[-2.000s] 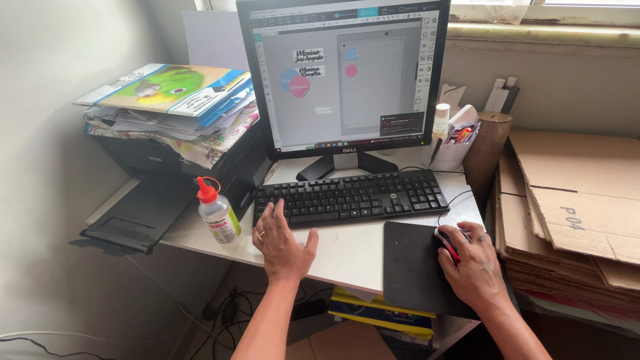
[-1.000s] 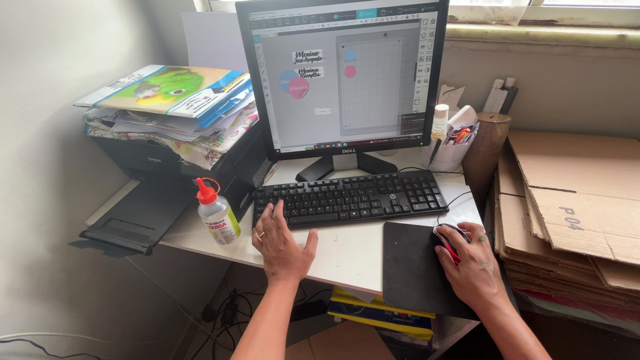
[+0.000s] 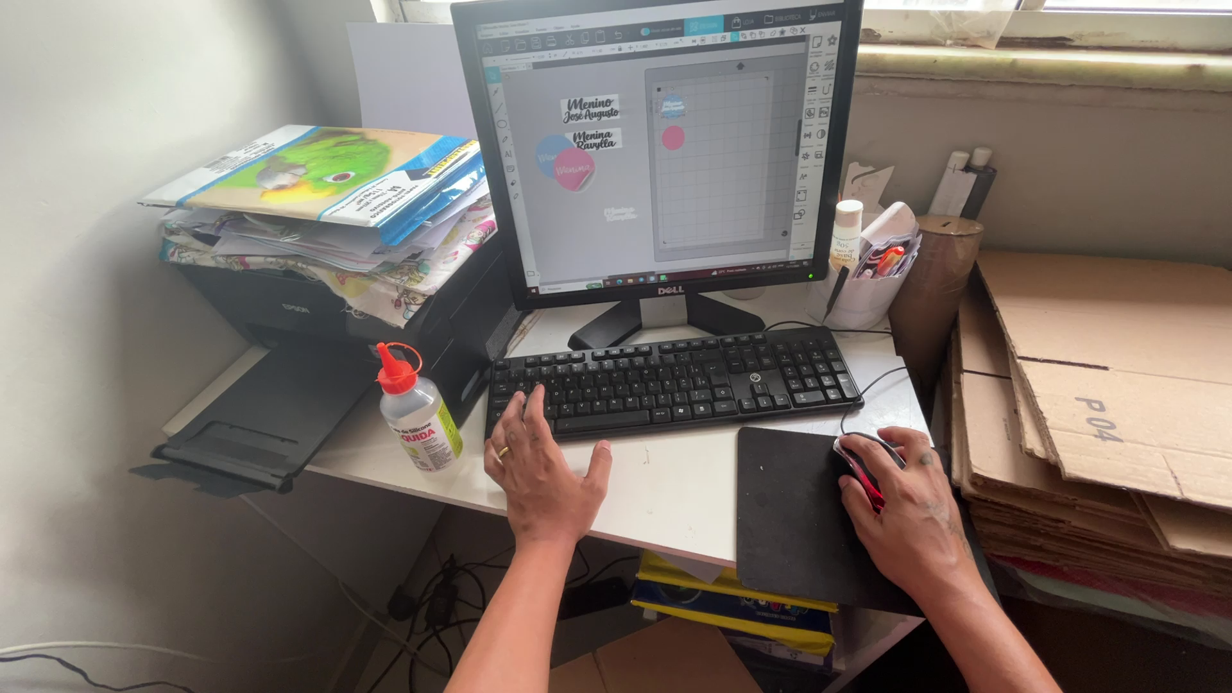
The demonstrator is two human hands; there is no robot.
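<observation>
My left hand [image 3: 544, 472] rests with fingers spread on the left front corner of a black computer keyboard [image 3: 664, 385], thumb on the white desk. A ring is on one finger. My right hand [image 3: 910, 510] is closed over a black and red computer mouse [image 3: 859, 472], on a black mouse pad [image 3: 799, 520]. Behind the keyboard stands a Dell monitor [image 3: 664, 154] that shows a design program with blue and pink circles, lettering and a gridded page. Left of my left hand stands a clear bottle with a red nozzle cap [image 3: 422, 414].
An Epson printer [image 3: 385, 327], its tray out, stands at left under stacked papers [image 3: 318, 178]. A cup of pens [image 3: 866, 289] and a brown cardboard tube [image 3: 934, 279] stand right of the monitor. Flattened cardboard [image 3: 1116, 385] is piled at far right. Cables [image 3: 443, 597] hang below the desk.
On the monitor, the small dark pop-up at the lower right of the screen is gone, and the upper small blue circle now bears white lettering. Both hands have stayed in place.
</observation>
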